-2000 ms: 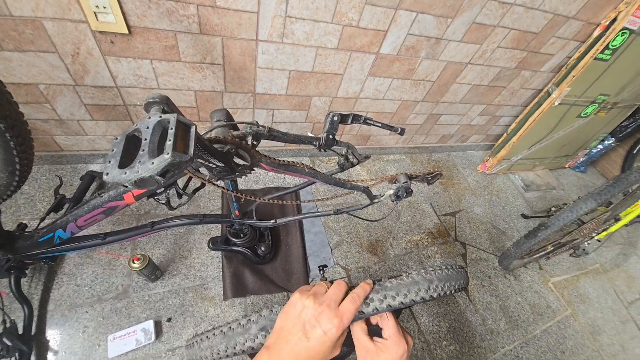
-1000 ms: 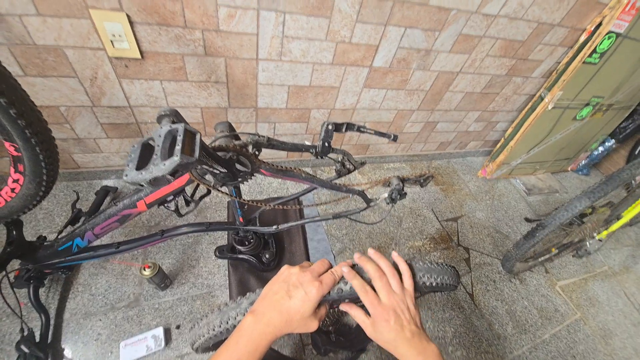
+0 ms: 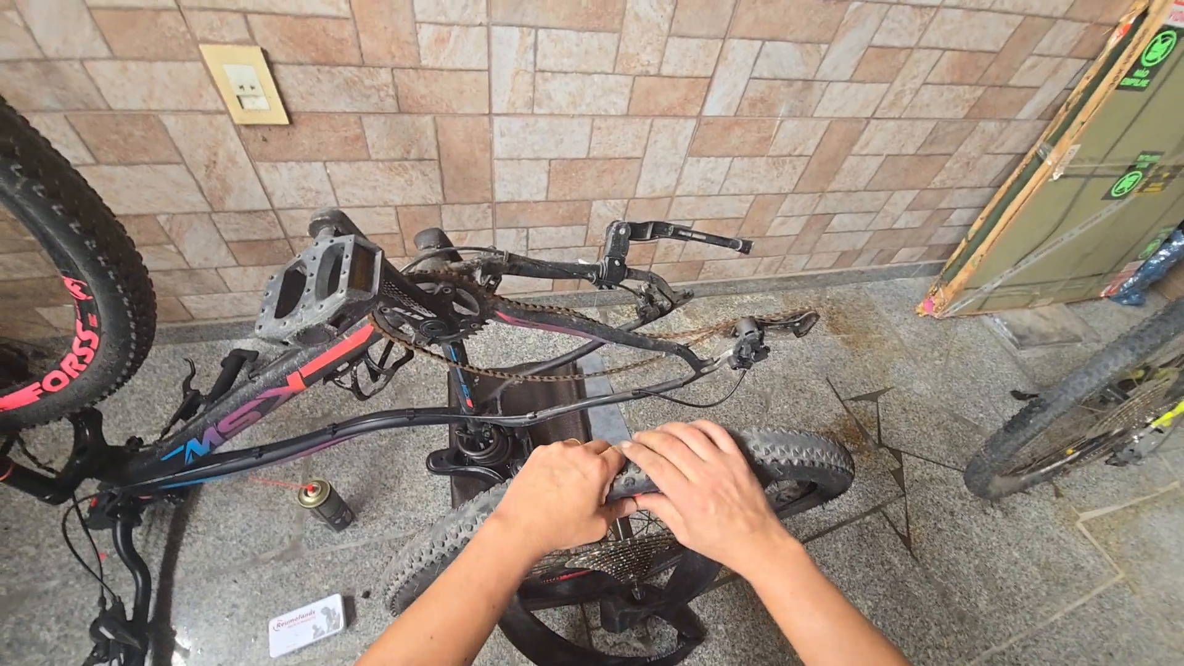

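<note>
A bicycle wheel with a knobby tire (image 3: 800, 453) leans in front of me, its cassette (image 3: 629, 560) facing up toward the camera. My left hand (image 3: 564, 490) grips the tire at its upper edge. Right beside it, my right hand (image 3: 698, 490) lies over the same stretch of tire, fingers curled across the tread and thumb toward the rim. The two hands almost touch. Something black, perhaps an inner tube (image 3: 592, 638), hangs in loops below the cassette. Beyond the wheel the upside-down bicycle frame (image 3: 277, 379) shows its pedal, rusty chain and rear derailleur (image 3: 747, 342).
A spray can (image 3: 326, 505) with a red straw and a small white tin (image 3: 307, 626) stand on the stone floor at the left. Another tire (image 3: 1036, 444) is at the right, near a large carton (image 3: 1064, 194) against the tiled wall. A dark mat (image 3: 467, 490) lies under the frame.
My right hand has moved from below the tire's edge to over its tread, beside my left hand. The wheel has tilted, and its cassette now shows.
</note>
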